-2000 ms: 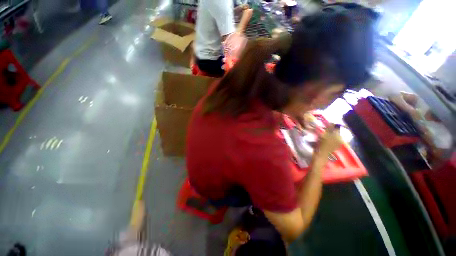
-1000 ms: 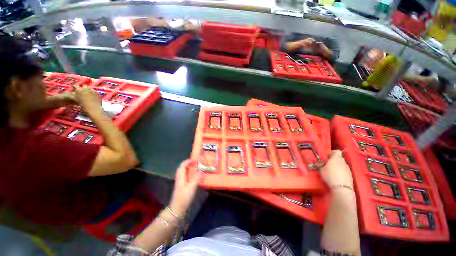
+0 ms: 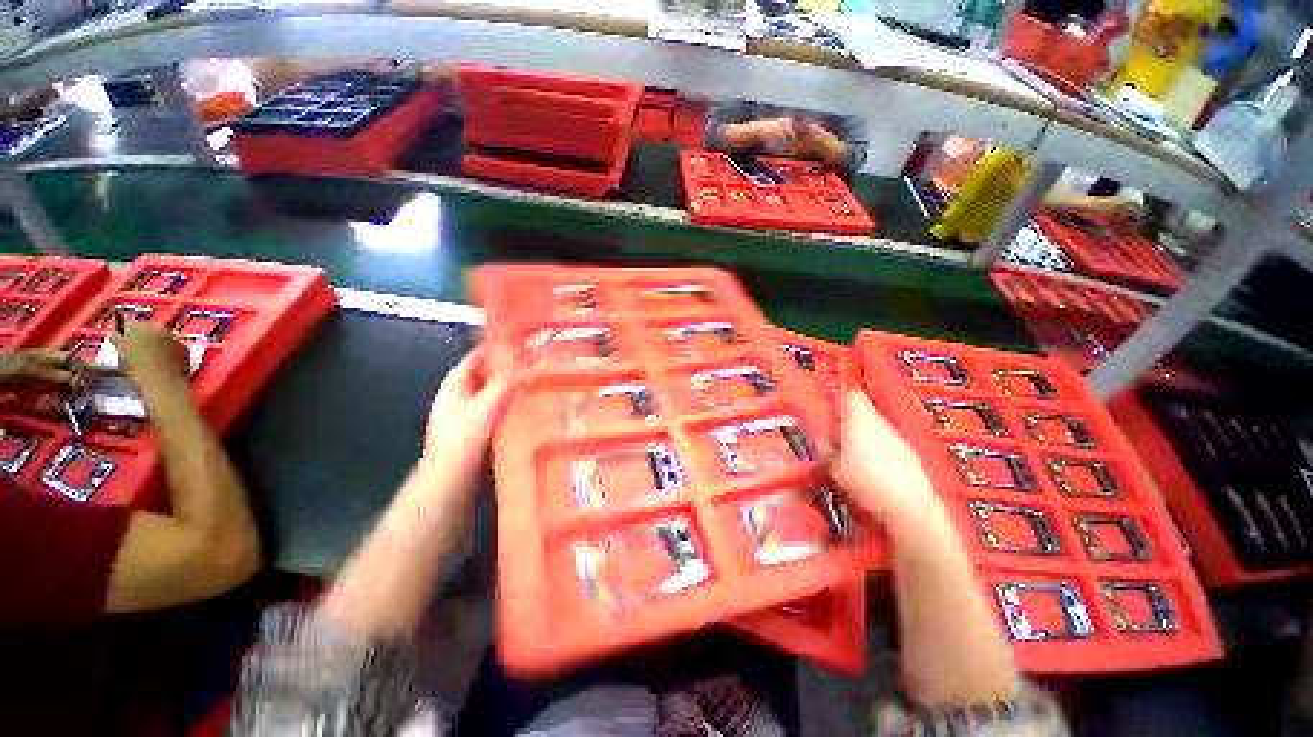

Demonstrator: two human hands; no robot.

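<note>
A bright red foam tray [image 3: 660,504] is held up in front of me, its long side pointing away from me. It has two columns of rectangular pockets with phone middle frames [image 3: 628,475] in them; the picture is blurred here. My left hand [image 3: 468,410] grips the tray's left edge. My right hand [image 3: 873,458] grips its right edge, fingers partly on the top. Another red tray [image 3: 795,616] shows partly beneath the held one.
A full red tray [image 3: 1094,590] lies to the right, and a black tray [image 3: 1235,468] beyond it. On the left a person's arm [image 3: 195,461] works over red trays [image 3: 274,310]. Stacked red trays [image 3: 547,133] and a metal rail [image 3: 418,305] lie ahead.
The held tray has turned from lying crosswise to pointing lengthwise away from me, both hands still on it. My view has shifted slightly to the right.
</note>
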